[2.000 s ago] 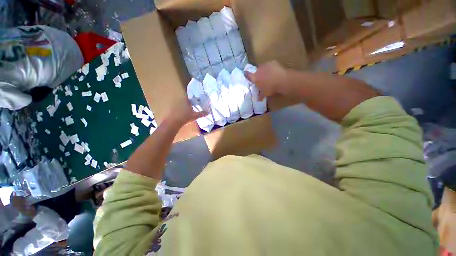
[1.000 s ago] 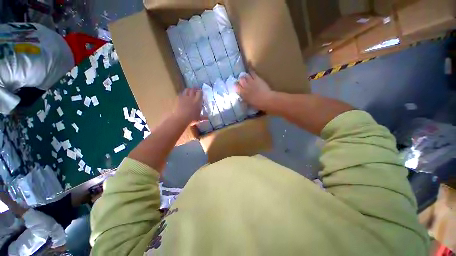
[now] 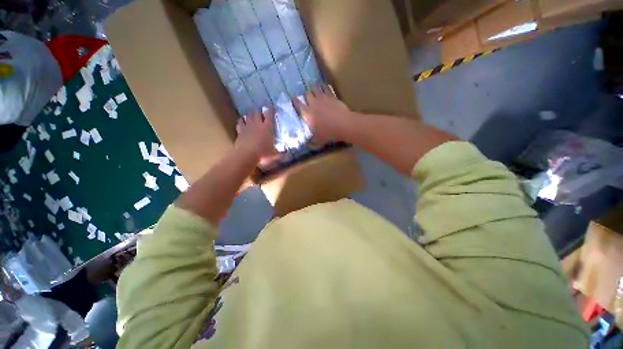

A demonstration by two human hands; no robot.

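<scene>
An open brown carton point(image 3: 157, 88) stands in front of me. Tight rows of glossy white packets point(image 3: 254, 51) fill its far part. A nearer row of packets point(image 3: 289, 124) with pointed upper edges lies between and under my hands. My left hand point(image 3: 257, 136) rests on the left part of this near row, fingers slightly spread. My right hand point(image 3: 324, 114) rests on its right part, fingers spread over the tops. Neither hand visibly closes around a packet. The hands cover most of the near row. A dark gap shows between that row and the carton's near edge.
A green worktable point(image 3: 113, 174) with scattered white scraps point(image 3: 89, 136) is at left. A white sack point(image 3: 26, 78) and a red object point(image 3: 74, 53) are at upper left. Other cartons point(image 3: 488, 37) are at upper right. Clear plastic bags point(image 3: 574, 163) lie on the floor at right.
My hands have come closer together and from the near row's ends onto its top. The near row sits lower in the carton. The view has shifted, so the carton appears higher and further left.
</scene>
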